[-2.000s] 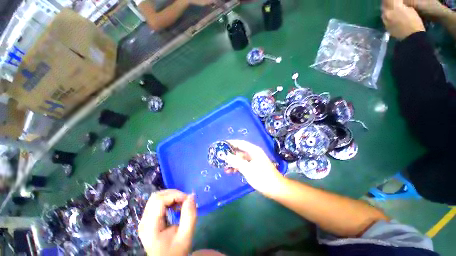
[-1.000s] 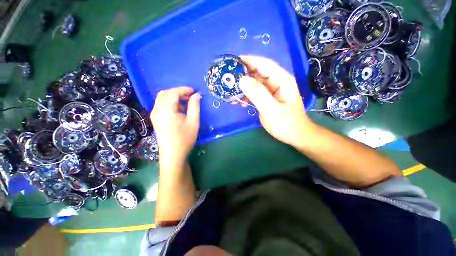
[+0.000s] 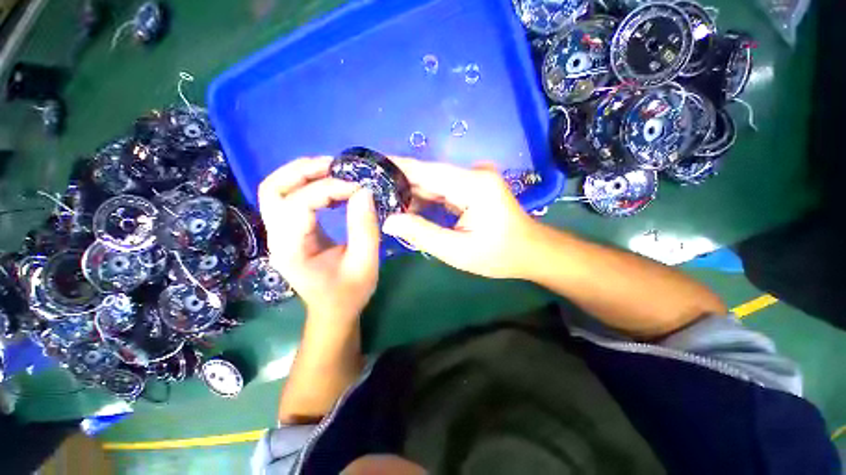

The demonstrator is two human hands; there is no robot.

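Note:
A round wired unit (image 3: pixel 373 182), dark with a silver-blue face, is held tilted over the near edge of the blue tray (image 3: pixel 371 93). My right hand (image 3: pixel 468 218) grips its right side between thumb and fingers. My left hand (image 3: pixel 320 227) is at its left side, with thumb and fingertips at the face. Whether a small ring is between the left fingertips cannot be told. Several small clear-silver rings (image 3: pixel 418 139) lie loose in the tray, and a cluster of them lies in its right corner.
A large pile of round wired units (image 3: pixel 195 225) lies left of the tray, and another pile (image 3: pixel 653 129) lies to its right. Black blocks (image 3: pixel 35 83) and single wired discs (image 3: pixel 148 20) are at the upper left. A dark sleeve (image 3: pixel 798 269) shows at the right edge.
The right hand has brought the unit left and tilted it. The left hand, earlier apart from it with thumb and finger together, now touches it. The view has swung down towards the wearer's lap.

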